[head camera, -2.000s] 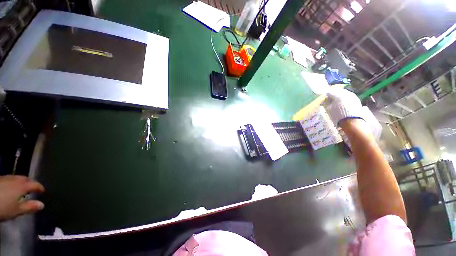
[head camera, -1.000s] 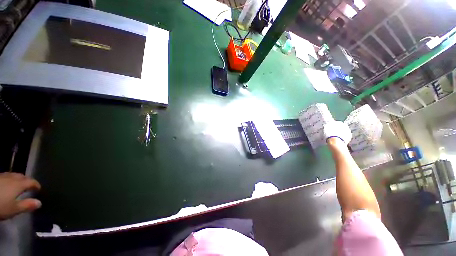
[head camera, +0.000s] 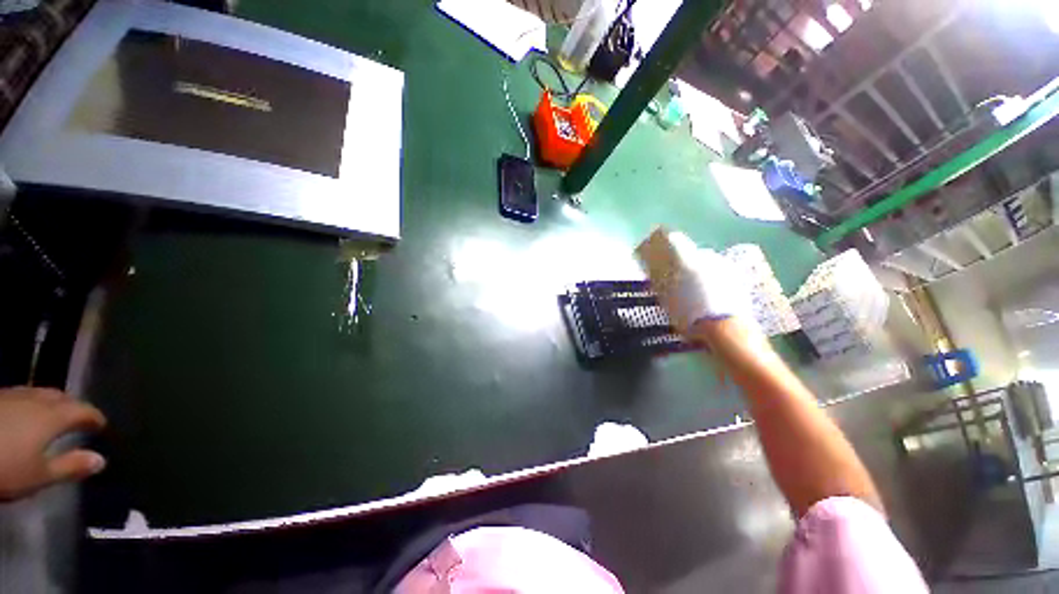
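My right hand, in a white knit glove, holds a tan-faced panel tilted above the black ribbed rack at bench right. A white-grey stack of panels stands just behind the glove, partly hidden by it. A second stack of panels stands further right. My left hand is bare, cut off by the left edge, with fingers apart and nothing in it.
A framed window panel lies at upper left, with a clear plastic strip below it. A mobile phone, an orange-red device and a green post stand behind. White sheets lie at the far side.
My right hand has moved left from the stacks and now holds the tan-faced panel. The white piece that lay on the ribbed rack no longer shows there. My left hand has hardly moved.
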